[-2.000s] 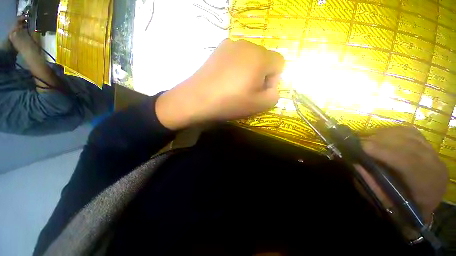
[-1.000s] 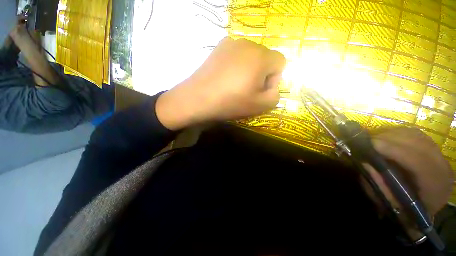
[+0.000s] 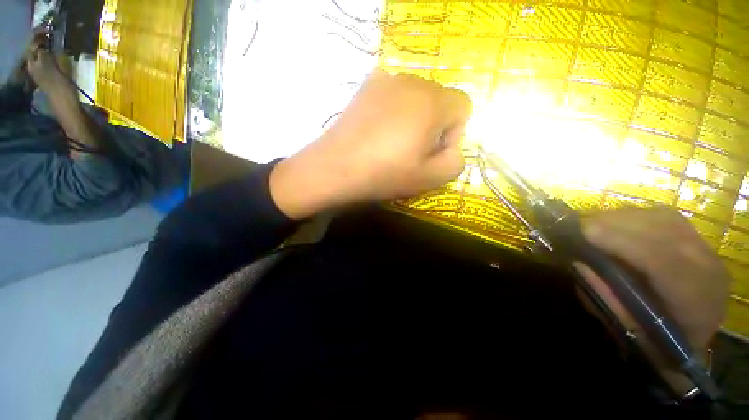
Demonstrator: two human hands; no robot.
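Note:
A large yellow-amber sheet [image 3: 608, 49] with a grid of cells and fine traces lies before me and glares white in the middle. My left hand [image 3: 411, 135] is closed over its left part, fingertips at the glare; whether a wire is between them cannot be told. My right hand [image 3: 657, 271] is shut on the dark soldering iron [image 3: 612, 283]. A thin curved tube runs alongside the iron. Its metal tip is close to my left fingertips, at the edge of the glare; contact with the sheet cannot be told.
Dark wires [image 3: 349, 31] stick out past the sheet's left edge over a white surface [image 3: 279, 82]. Another amber sheet [image 3: 144, 66] lies at the far left. A person in grey-blue sleeves [image 3: 66, 172] works beside it. A cardboard edge [image 3: 222, 174] is near my left sleeve.
My right hand and the iron have moved slightly left, bringing the tip closer to my left fingertips. My left hand has shifted slightly right and down in view.

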